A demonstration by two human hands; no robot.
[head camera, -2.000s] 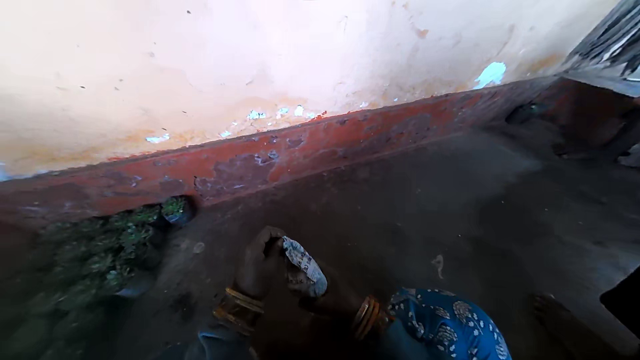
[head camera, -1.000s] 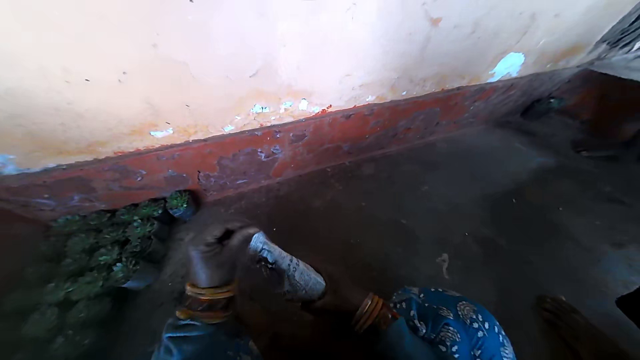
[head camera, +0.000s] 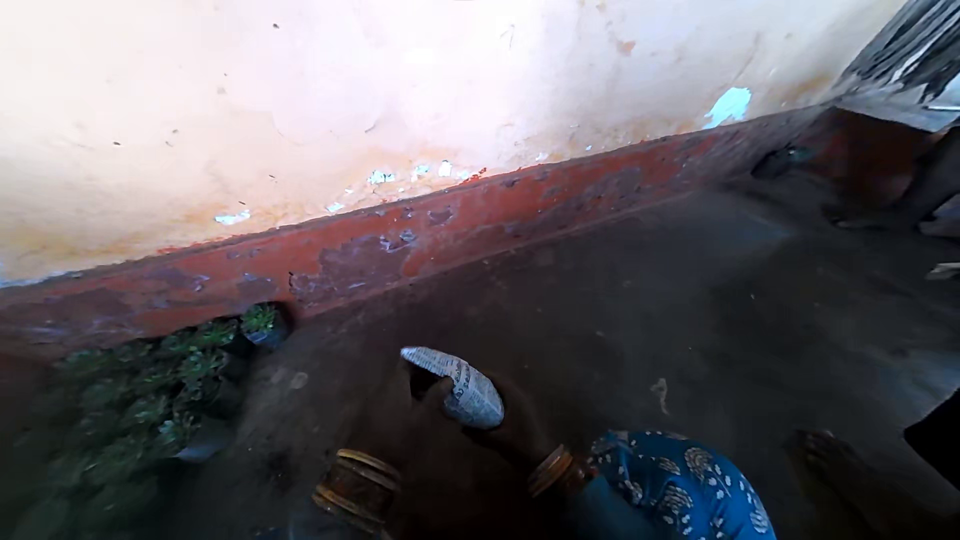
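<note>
A rolled piece of printed newspaper, cone-like with an opening at its upper left end, is between my two hands low in the middle of the view. My left hand is at its open end, with a thumb or finger at the paper's edge. On the other side my right hand holds the paper's lower right end. Both hands are dark and blurred, so most fingers cannot be made out. Bangles circle the left wrist, and more bangles the right.
Potted green plants stand at the left beside the red-based wall. Blue patterned cloth covers a knee at the bottom. A bare foot rests on the dark floor at the lower right; another person's leg shows at the far right.
My left hand has moved down and in toward my right hand, and the newspaper's open end now shows at the upper left. The paper has stayed between both hands.
</note>
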